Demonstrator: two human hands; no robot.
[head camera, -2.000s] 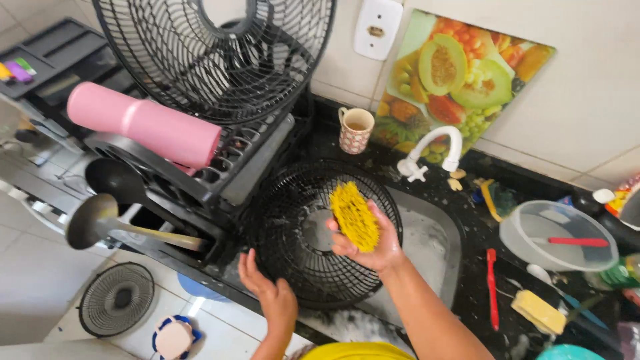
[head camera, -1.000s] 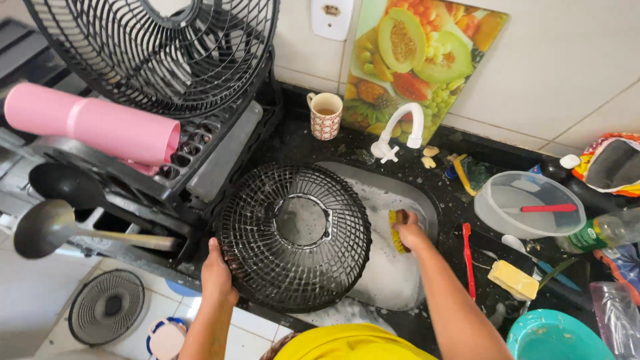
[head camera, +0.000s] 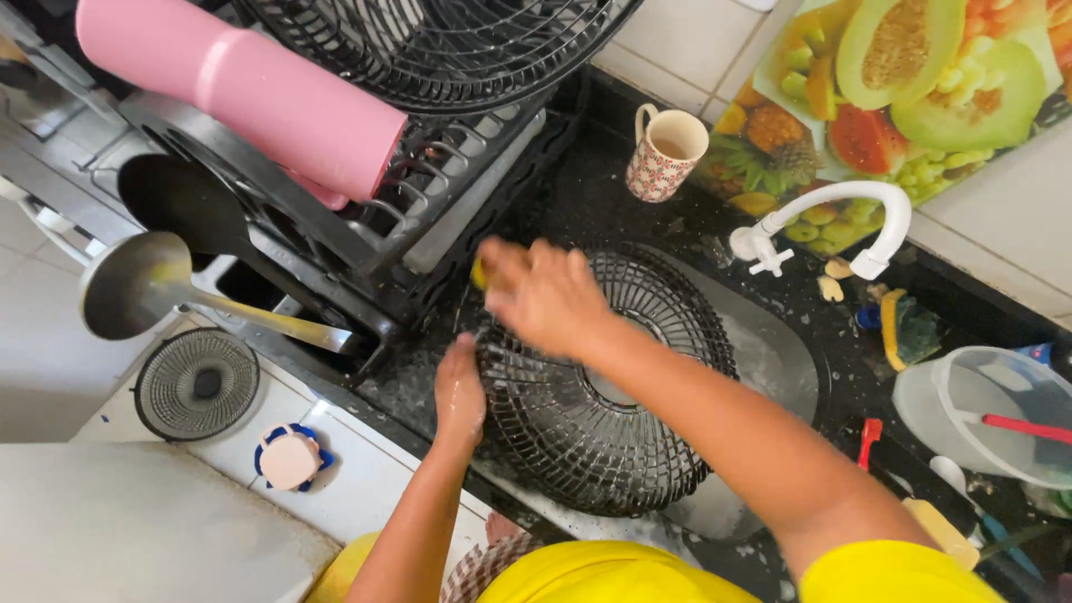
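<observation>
A black fan grille (head camera: 536, 444) lies over the left part of the soapy sink, dome side up, partly over the black counter. My left hand (head camera: 460, 391) holds its left rim. Blurred by motion, my right hand (head camera: 544, 297) is at the grille's upper left rim, closed on a yellow scrubbing brush (head camera: 479, 273) of which only a sliver shows past the fingers. The sink basin (head camera: 775, 352) shows to the right of the grille, with suds. The white faucet (head camera: 825, 201) arches above the basin's upper right.
A dish rack (head camera: 452, 197) with a pink tumbler (head camera: 243, 92), a ladle (head camera: 138, 285) and another large fan grille (head camera: 469, 50) stands upper left. A patterned mug (head camera: 666, 155) is behind the sink. To the right are a sponge (head camera: 909, 328), plastic bowl (head camera: 938, 410) and red toothbrush (head camera: 869, 442).
My right hand with the brush has moved from the basin on the right, across the grille, to its upper left rim. Two seconds ago the brush was held up, bristles showing.
</observation>
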